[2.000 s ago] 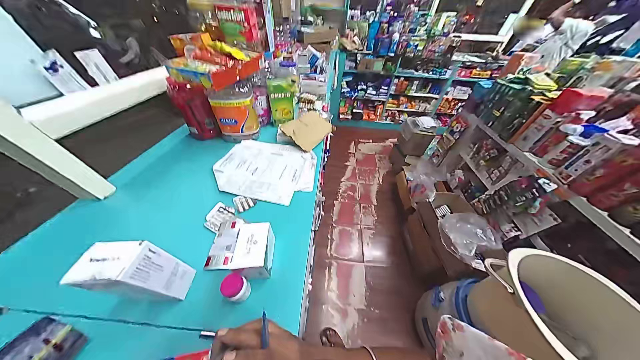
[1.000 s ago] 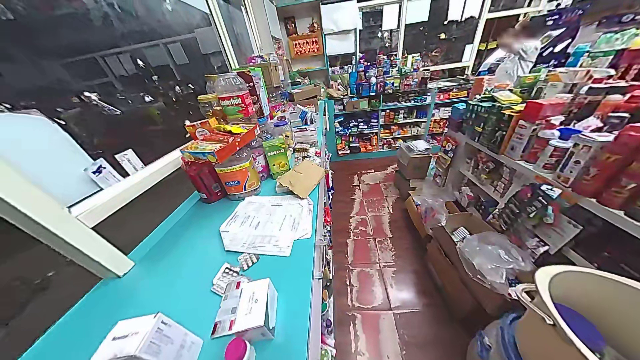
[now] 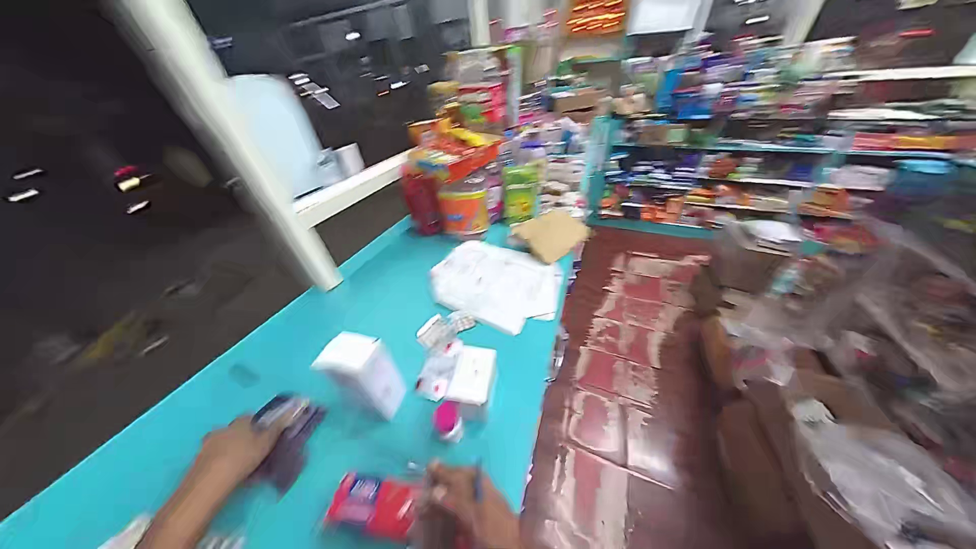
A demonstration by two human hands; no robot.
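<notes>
My left hand (image 3: 236, 450) is closed on a dark, blurred packet or pouch (image 3: 286, 446) over the turquoise counter (image 3: 305, 335). At the bottom, my right hand (image 3: 465, 496) has a blue pen (image 3: 478, 482) between its fingers, beside a red packet (image 3: 374, 505) with a blue patch. Blur hides whether it also touches that packet. A white carton (image 3: 362, 374) stands between and beyond the hands. Right of it are a small jar with a pink lid (image 3: 447, 419), an opened white box (image 3: 471, 374) and blister strips (image 3: 444, 329).
White papers (image 3: 496, 286) and a piece of brown cardboard (image 3: 553, 235) lie farther along the counter, before jars and packets (image 3: 463, 206). A white post (image 3: 259, 175) rises at the left edge. Right of the tiled floor (image 3: 618, 366) are cardboard boxes with plastic bags (image 3: 877, 465). Stocked shelves (image 3: 724, 145) line the back.
My left hand has come into view with the dark packet; my right hand, out of view one second ago, shows again. The white carton now stands upright. The view has swung left.
</notes>
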